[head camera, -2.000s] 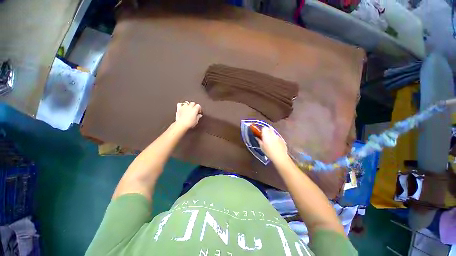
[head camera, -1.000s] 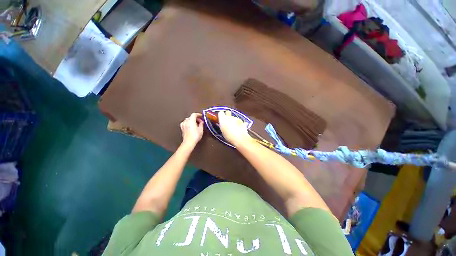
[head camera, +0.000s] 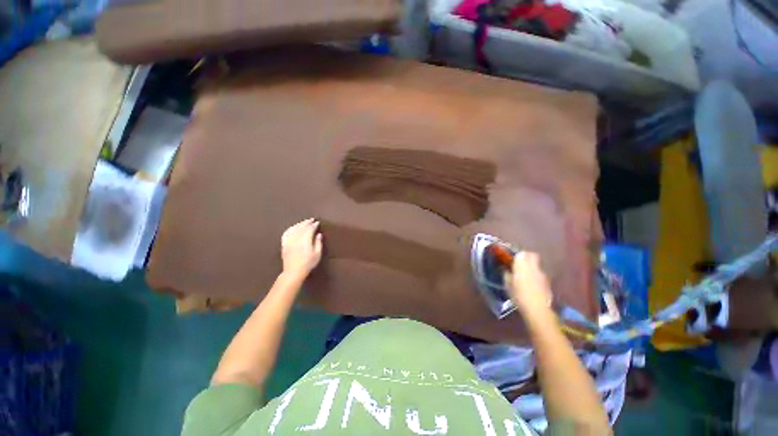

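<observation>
A curved brown strip (head camera: 384, 249) lies flat on the brown cloth-covered pressing table (head camera: 239, 153). My left hand (head camera: 302, 247) rests at the strip's left end, its fingertips on or beside the edge; whether it pinches the cloth cannot be told. My right hand (head camera: 529, 281) is closed on the orange-brown handle of the steam iron (head camera: 492, 274). The iron stands on the table just right of the strip's right end, apart from it. A ridged stack of curved brown strips (head camera: 418, 180) lies beyond the single strip.
A wrapped blue hose (head camera: 682, 302) runs from the iron to the right edge. A long brown padded board (head camera: 247, 27) lies beyond the table. A grey bin (head camera: 563, 55) holds red and white cloth at the back right. A white stained sheet (head camera: 115, 223) is at the left.
The iron, in my right hand, has moved right, away from my left hand, uncovering the strip. The head view has turned, and the padded board now shows at the top.
</observation>
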